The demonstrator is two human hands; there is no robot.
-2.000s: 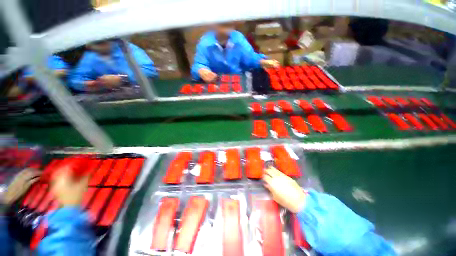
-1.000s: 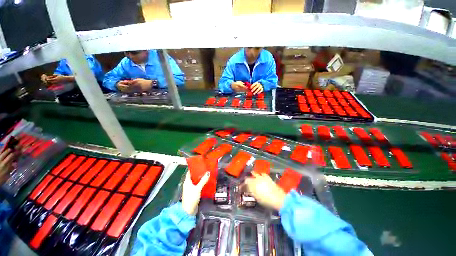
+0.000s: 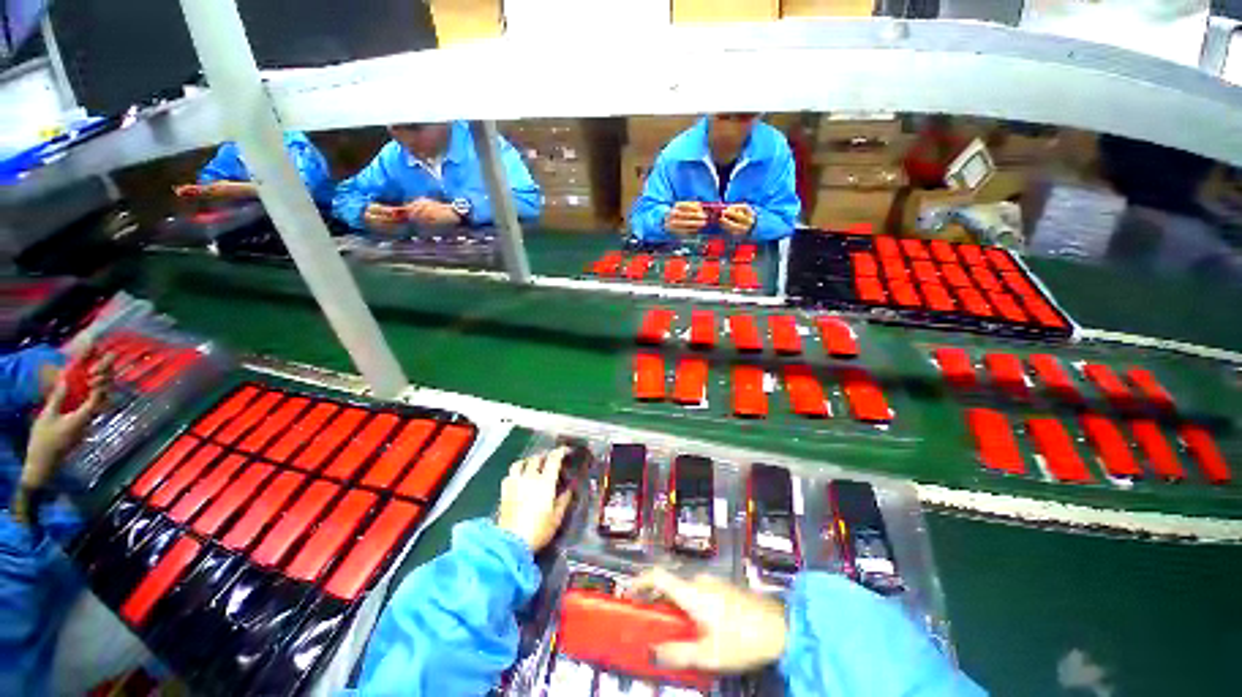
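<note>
A clear tray (image 3: 888, 493) lies in front of me. Black keypad phones with open backs, one of them a mobile phone (image 3: 692, 504), fill its far row. My left hand (image 3: 535, 498) is at the tray's far left corner, its fingers around a dark phone (image 3: 578, 471). My right hand (image 3: 725, 621), blurred, holds a red back cover (image 3: 616, 632) over the near row. The hand and cover hide much of that row; one cover or several cannot be told. The black cover tray (image 3: 225, 606) at left holds rows of red covers and shows bare black at its near side.
Two clear trays of red-covered phones (image 3: 746, 390) (image 3: 1110, 444) lie on the green belt (image 3: 470, 334) beyond a pale metal edge. A post (image 3: 307, 245) stands ahead left under an overhead shelf. A person's hands (image 3: 61, 415) work at far left. Several people in blue sit across the belt.
The tray of red-covered phones has moved from over my tray onto the belt. My left hand has left a red cover and is now at a phone. My right hand now holds a red cover.
</note>
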